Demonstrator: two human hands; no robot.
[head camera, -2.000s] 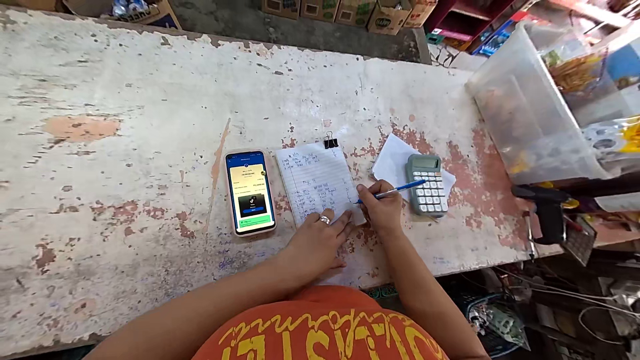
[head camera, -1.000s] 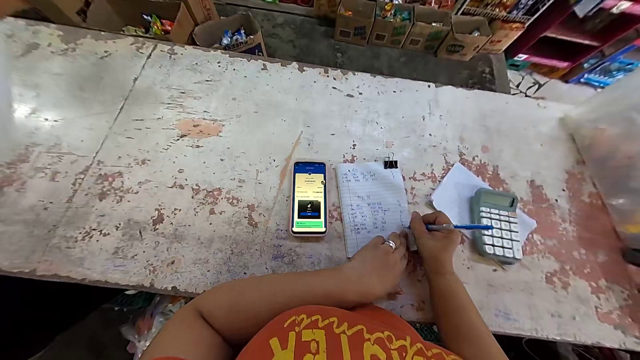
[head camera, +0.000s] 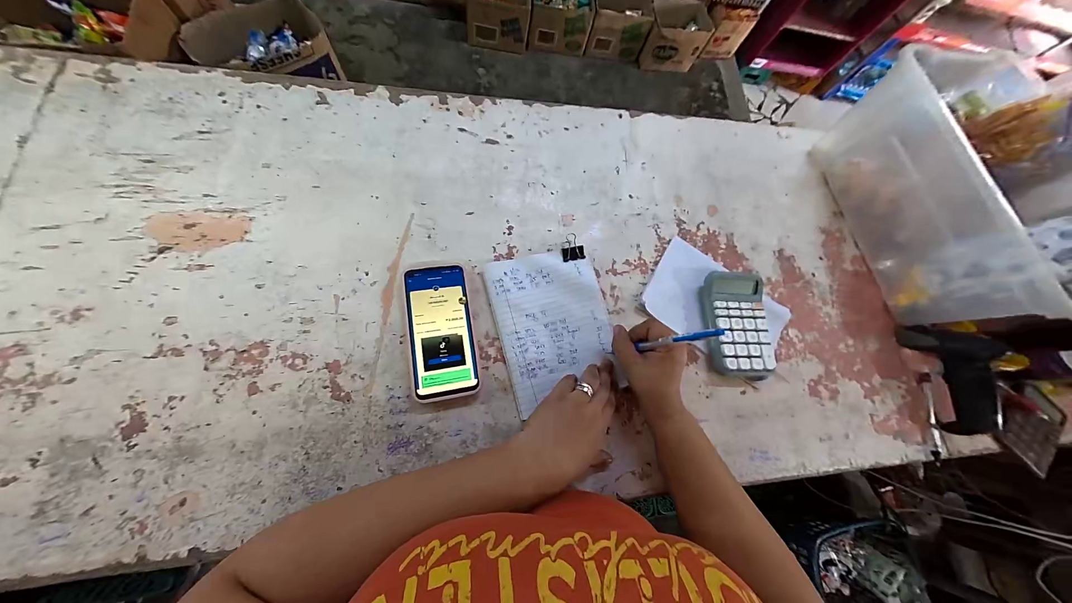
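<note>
A lined notepad (head camera: 544, 322) with handwriting lies on the worn painted table, a black binder clip (head camera: 573, 249) on its top right corner. My right hand (head camera: 653, 368) grips a blue pen (head camera: 680, 338), its tip at the page's right edge. My left hand (head camera: 569, 423), with a ring on one finger, rests on the bottom of the pad. Left of the pad lies a smartphone (head camera: 441, 332) with its screen lit. To the right, a grey calculator (head camera: 739, 325) sits on loose white paper (head camera: 675, 280); the pen's back end reaches over its keys.
A translucent plastic bin (head camera: 913, 193) with packets stands at the table's right end, a black handheld device (head camera: 959, 373) below it. Cardboard boxes (head camera: 500, 25) of goods line the floor beyond the table's far edge (head camera: 469, 99). A basket and cables are below the near right edge.
The view has swung about between frames. Both hands stay at the lower part of the notepad, with the pen still in my right hand.
</note>
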